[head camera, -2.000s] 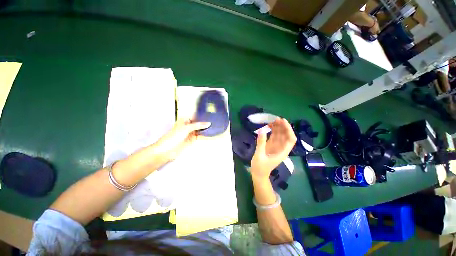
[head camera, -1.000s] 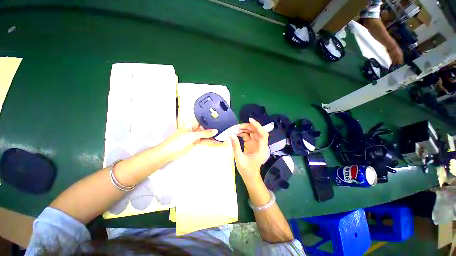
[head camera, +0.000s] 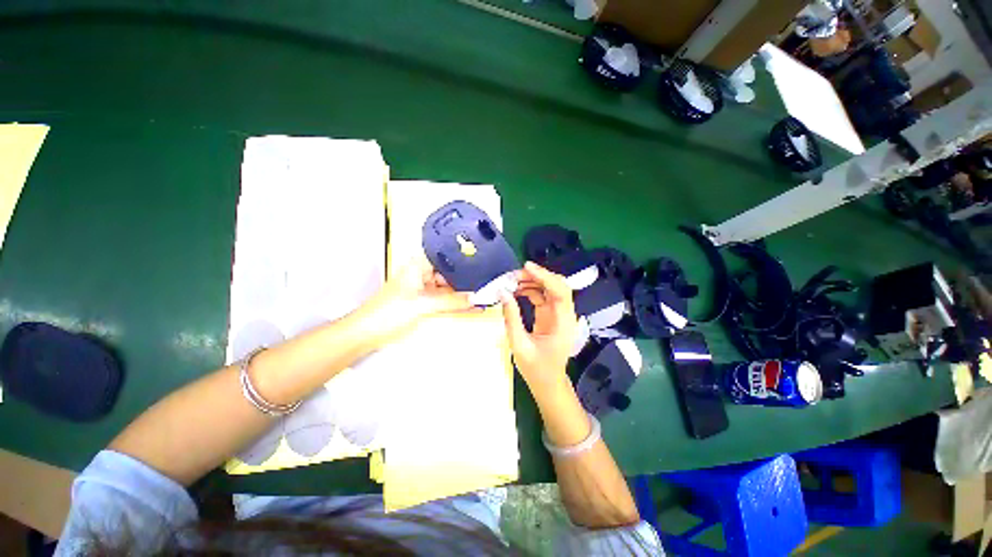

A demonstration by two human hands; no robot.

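My left hand [head camera: 408, 296] holds a dark rounded-oval fan base [head camera: 470, 242] above the right-hand paper sheets [head camera: 446, 419]. The base shows slots and a small pale gold spot in its middle. My right hand [head camera: 547, 323] has its fingertips on a whitish pad [head camera: 497, 288] at the base's lower right edge. How far the pad is stuck down cannot be told. The pad sheet [head camera: 307, 239] lies to the left, with several grey discs at its lower end. Several dark bases [head camera: 609, 375] with pale patches lie right of my right hand.
Another dark base [head camera: 60, 372] lies at far left. To the right are a black phone [head camera: 696, 386], a Pepsi can [head camera: 775, 382] and tangled black cables [head camera: 761, 294]. Fan heads [head camera: 690, 91] stand across the bench near a metal post [head camera: 805, 196]. Blue stools [head camera: 751, 506] are below.
The base turned from a blurred upright pose to a tilted one, and my right hand came left from the heap to its edge. The fan heads across the bench shifted left.
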